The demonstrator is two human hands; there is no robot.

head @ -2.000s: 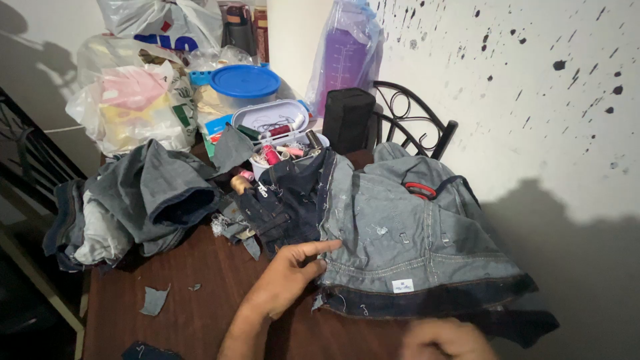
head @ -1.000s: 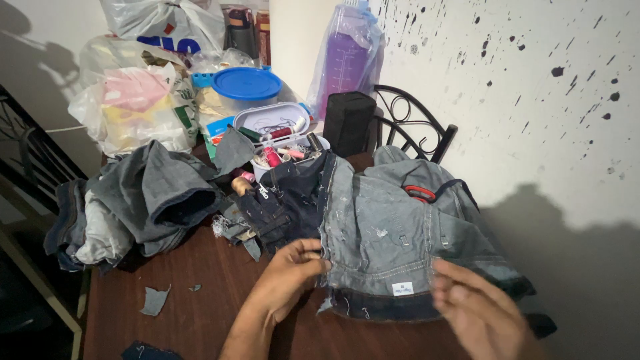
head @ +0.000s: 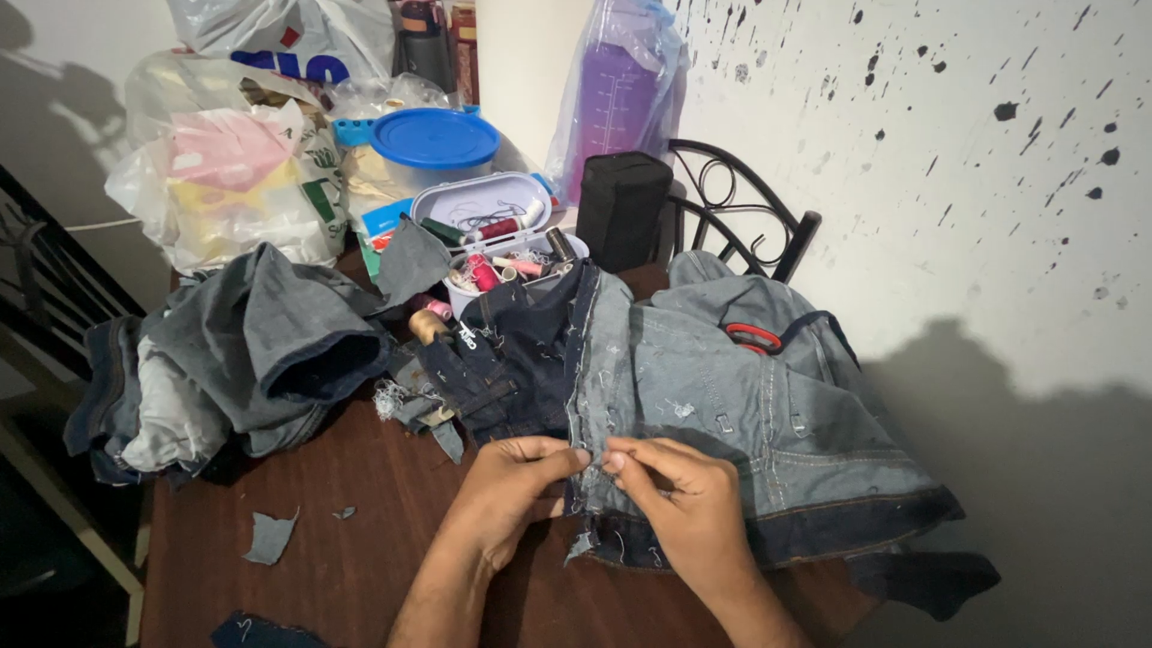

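Note:
Grey-blue denim fabric, inside out with a dark waistband, lies over the right part of the table. My left hand pinches its frayed seam edge between thumb and fingers. Close beside it, my right hand has thumb and index fingertips together at the same seam; whether a thread or needle is between them is too small to tell. Red-and-black scissor handles show on the denim. Behind the hands, dark denim pieces lie next to an open sewing box with thread spools.
Another heap of denim lies on the left of the brown table, with small scraps in front. Plastic bags, a blue-lidded tub, a black case and a purple bottle stand behind. A metal chair is beyond.
My right hand has moved from the lower right, left across the denim to the seam beside my left hand. My left hand has stayed near the seam edge.

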